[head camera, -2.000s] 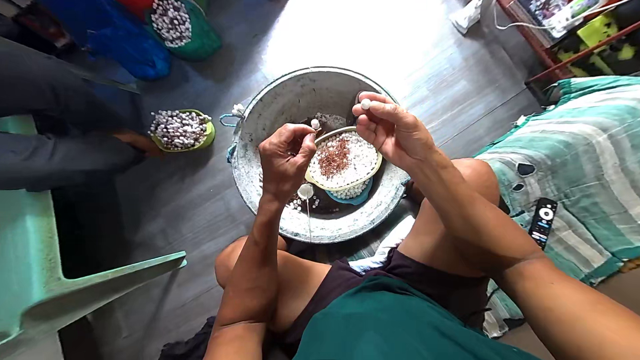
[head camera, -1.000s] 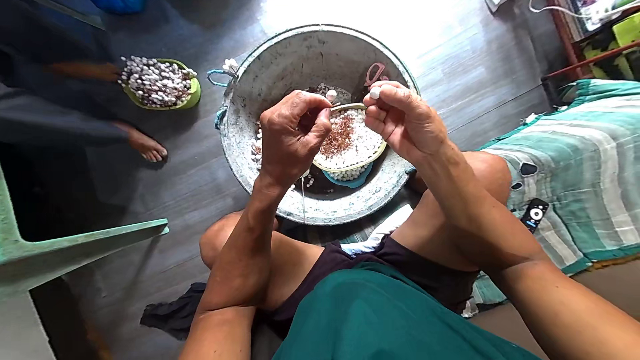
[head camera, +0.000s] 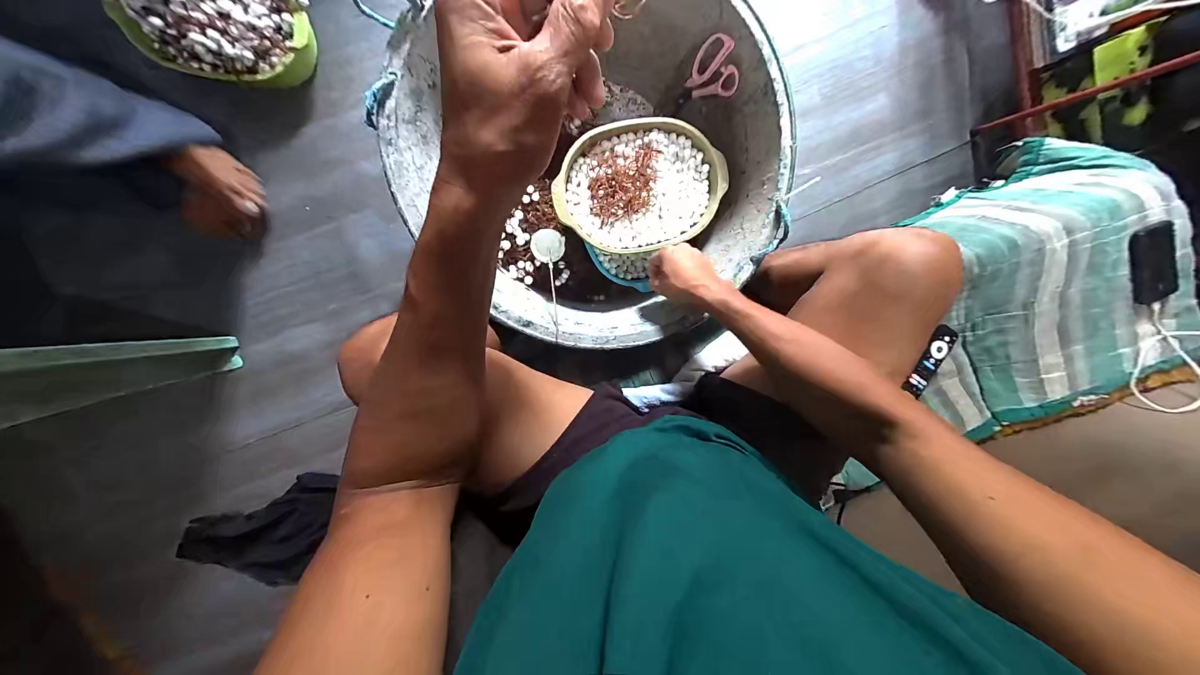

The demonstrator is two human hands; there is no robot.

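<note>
My left hand (head camera: 516, 84) is raised over the left part of a large metal basin (head camera: 600, 330), its fingers curled at the top edge of the view; what it holds, if anything, I cannot tell. Lower down, my right hand (head camera: 682, 272) is closed near the front rim of an oval yellow basket (head camera: 720, 173). White bead-like balls (head camera: 675, 192) fill that basket, with reddish-brown shreds (head camera: 623, 185) on top. A blue container (head camera: 619, 275) shows beneath it. Left of the basket lies a pale round disc (head camera: 547, 246) with a string hanging from it. Pink-handled scissors (head camera: 717, 70) rest in the basin.
Another person's foot (head camera: 220, 187) is on the grey floor at the left, near a green basket (head camera: 298, 61) of mixed white and dark pieces. A green plastic edge (head camera: 122, 370) juts in below. At right are a striped cloth (head camera: 1050, 309), a remote control (head camera: 931, 361) and a phone-like device (head camera: 1154, 262).
My hands were close together above the basin; now they are apart, the right one lower by the yellow basket and the left one higher. The view has shifted.
</note>
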